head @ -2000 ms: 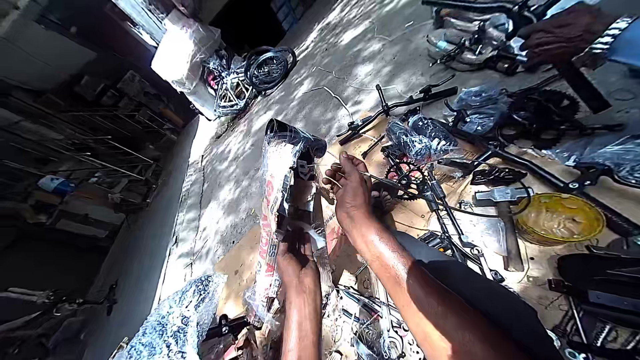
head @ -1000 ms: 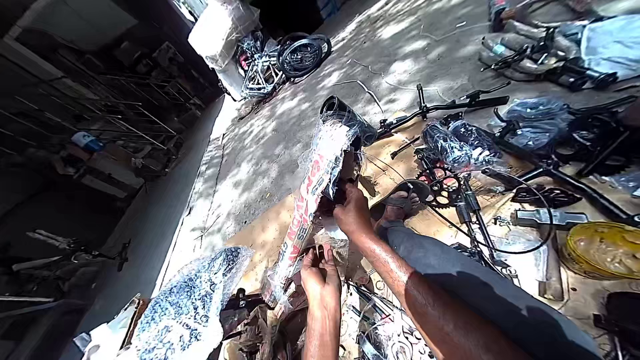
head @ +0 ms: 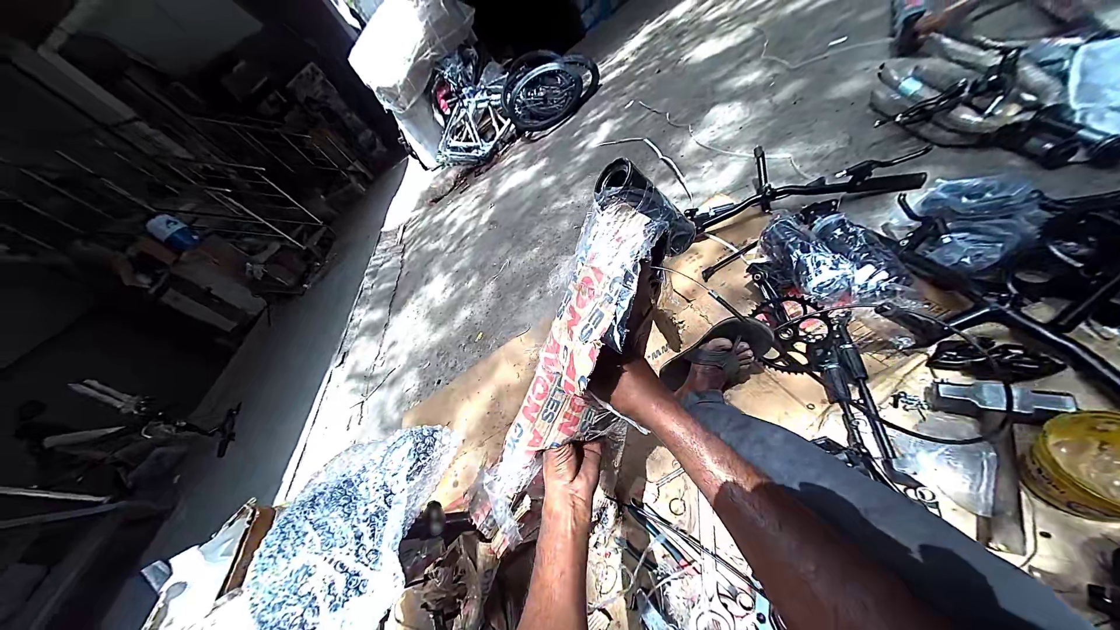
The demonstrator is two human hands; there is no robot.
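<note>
A long part wrapped in printed cardboard and clear plastic film (head: 573, 350) slants across the middle of the view, a black tubular end (head: 632, 188) showing at its top. My left hand (head: 573, 464) grips the lower end of the wrapping from below, its fingers partly hidden behind the cardboard. My right hand (head: 623, 385) reaches in at the right side of the wrapping; its fingers are in dark shadow and hidden, so whether they hold anything does not show. Right of it lie a chainring with crank (head: 792, 332) and a bicycle handlebar (head: 814, 188).
A hammer (head: 1002, 402) and a yellow tub (head: 1081, 464) lie at the right, near plastic-wrapped parts (head: 831, 254). Bubble wrap (head: 350, 534) is at lower left, loose tools (head: 665, 542) at bottom centre. My sandalled foot (head: 722, 359) rests on cardboard. Bicycle wheels (head: 547, 92) stand farther back.
My right hand was raised beside the wrapped part two seconds ago and is now in against its right side. My left hand has moved onto the lower end of the wrapping.
</note>
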